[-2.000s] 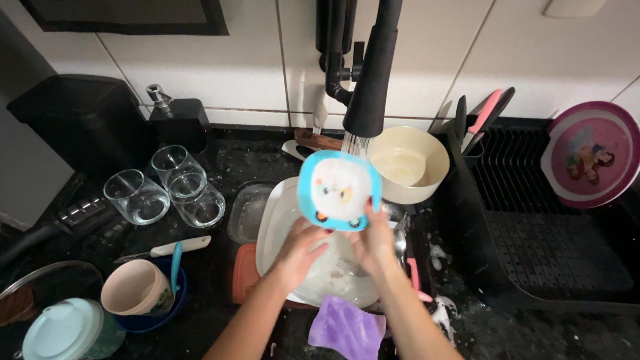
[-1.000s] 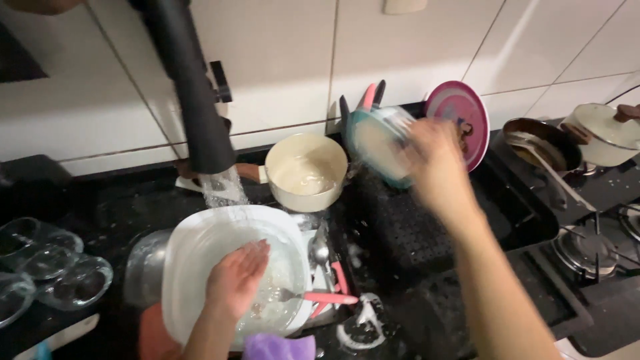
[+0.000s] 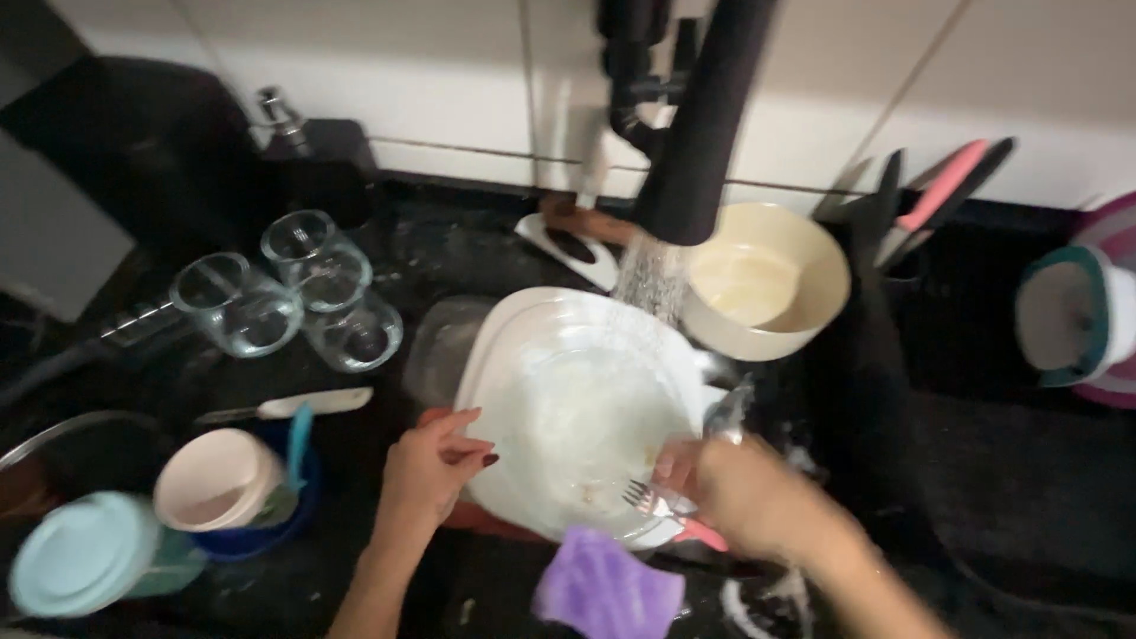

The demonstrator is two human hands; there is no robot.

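Observation:
A large white basin (image 3: 568,399) holds water under the black faucet (image 3: 701,160), which is running. My left hand (image 3: 435,461) is at the basin's left rim, fingers apart, holding nothing. My right hand (image 3: 719,479) is over the right rim, beside a fork with a pink handle (image 3: 701,534); blur hides whether its fingers grip the fork. Other cutlery (image 3: 729,413) lies just beyond that hand. A purple cloth (image 3: 610,586) is at the basin's front edge. The teal-rimmed white bowl (image 3: 1069,315) stands at the far right, in front of a pink plate (image 3: 1109,390).
A cream pot (image 3: 768,280) is behind the basin. Several glasses (image 3: 240,306), a white-handled knife (image 3: 315,402), a pink cup (image 3: 217,479) and a lidded container (image 3: 84,555) stand left. Knives (image 3: 945,182) stand upright at the back right, by the black drying rack (image 3: 1029,479).
The teal-rimmed bowl, under the water two seconds ago, was carried right and let go by the pink plate. My right hand has come back to the basin; my left has moved to its left rim.

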